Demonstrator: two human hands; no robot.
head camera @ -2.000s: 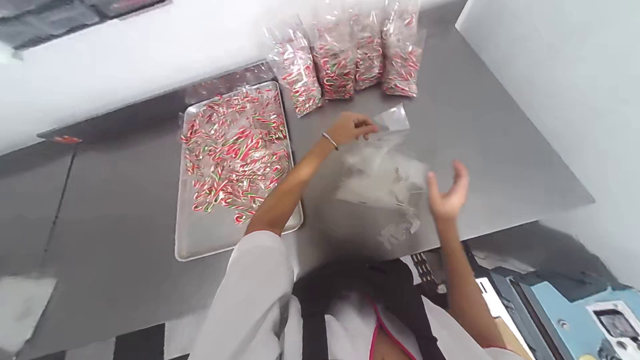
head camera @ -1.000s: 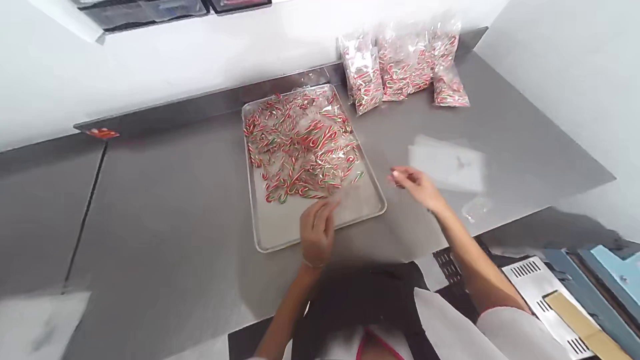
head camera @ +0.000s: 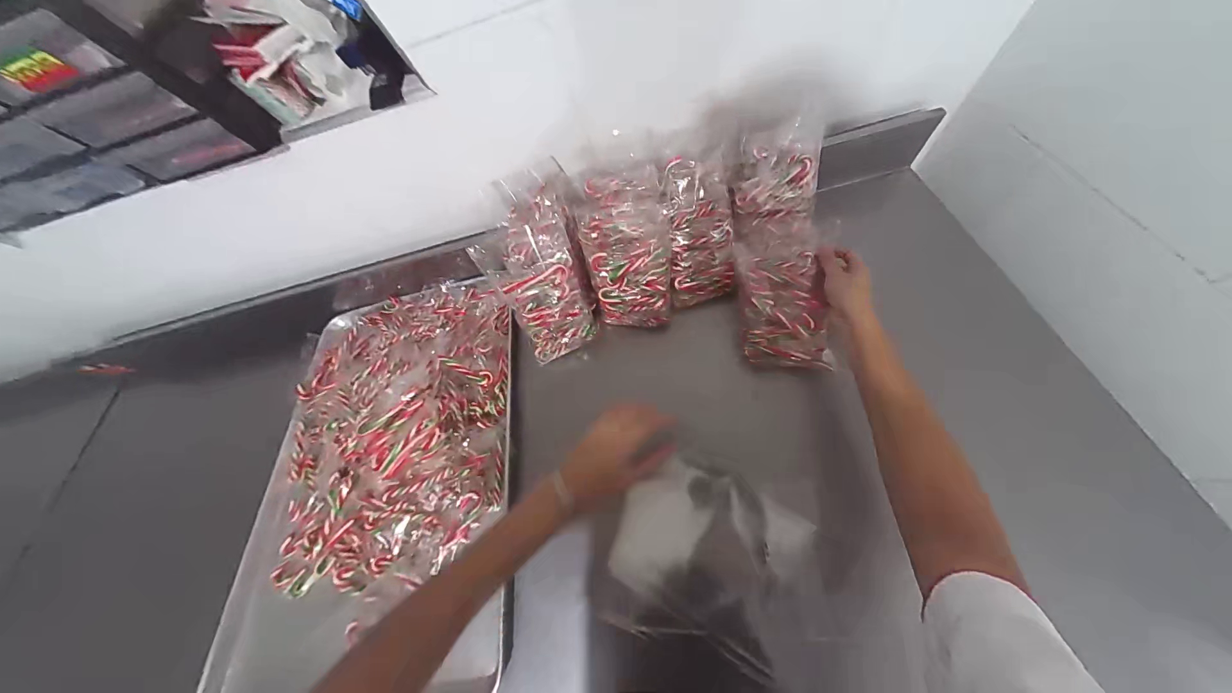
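Wrapped mini candy canes lie heaped on a metal sheet tray at the left. Just right of the tray, my left hand is blurred at the upper edge of clear plastic bags; whether it grips one I cannot tell. My right hand touches the right side of a filled clear bag of candy canes, the fingers partly hidden behind it. Several more filled bags stand in a row to its left, against the wall.
The steel table meets a white wall at the back and another at the right. Above the back left hang dark shelves with clear bins and assorted packets. A small red item lies by the back ledge at far left.
My right hand has moved from beside the tray to the filled bag at the back right. My left hand has left the tray's near end for the clear bags. The view has shifted closer.
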